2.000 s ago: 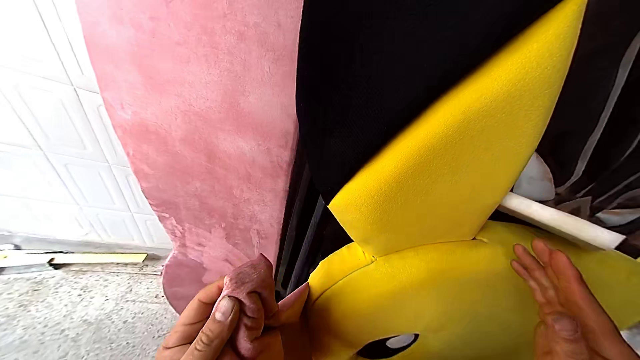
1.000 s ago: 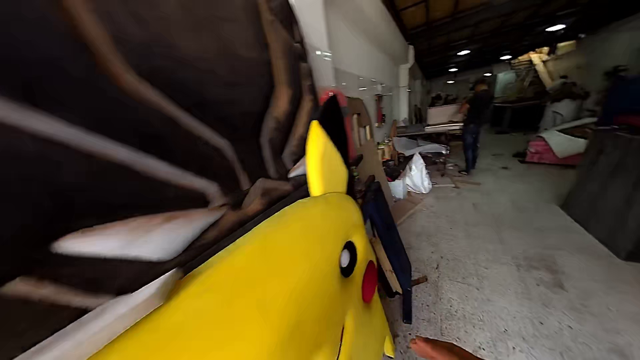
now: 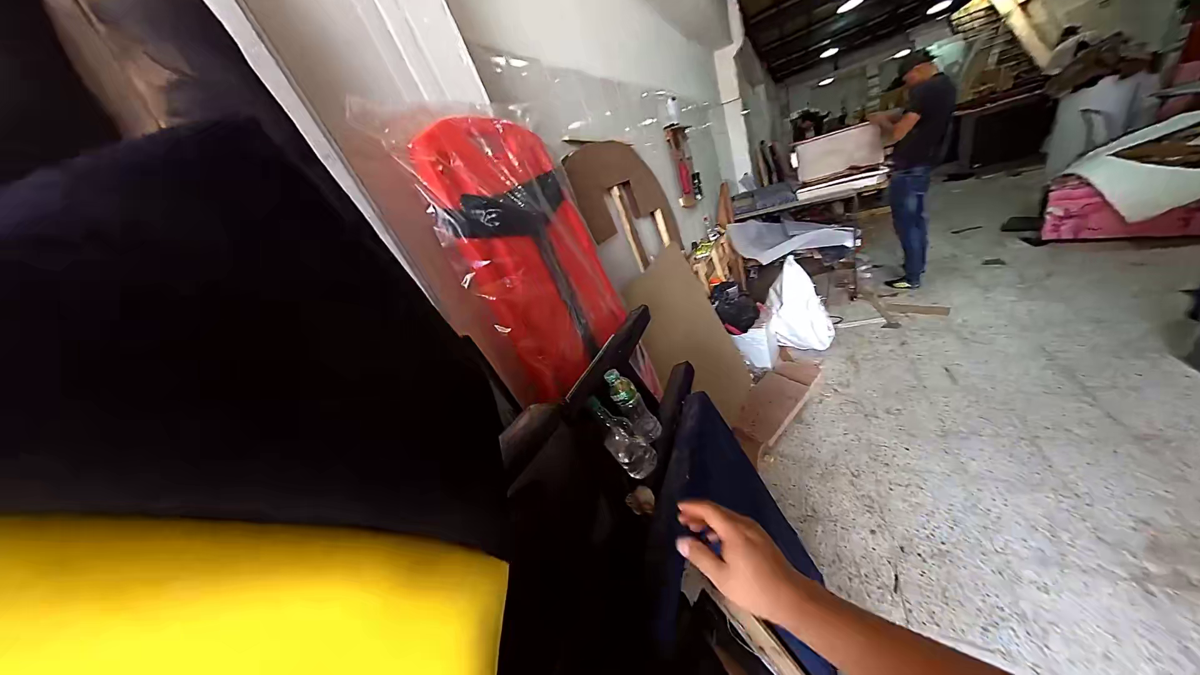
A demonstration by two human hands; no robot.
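Note:
My right hand (image 3: 736, 553) reaches in from the lower right with bent fingers, near the dark blue upholstered panel (image 3: 727, 469); whether it touches the panel I cannot tell. It holds nothing visible. Beyond the fingers, two clear plastic bottles (image 3: 630, 408) rest among dark padded parts. A large black piece (image 3: 234, 356) with a yellow piece (image 3: 244, 600) below it fills the left side, very close and partly blurred. My left hand is out of view.
A red padded piece in clear plastic (image 3: 506, 234) leans on the wall beside brown boards (image 3: 694, 328). A white sack (image 3: 799, 305) stands on the floor before a worktable (image 3: 816, 195). A person (image 3: 919, 141) stands there. A pink block (image 3: 1097, 208) lies at right.
The view has swung from the yellow figure towards the workshop. The left hand, seen two seconds ago pinching a pink piece, is out of view. More of the right hand shows than one second ago.

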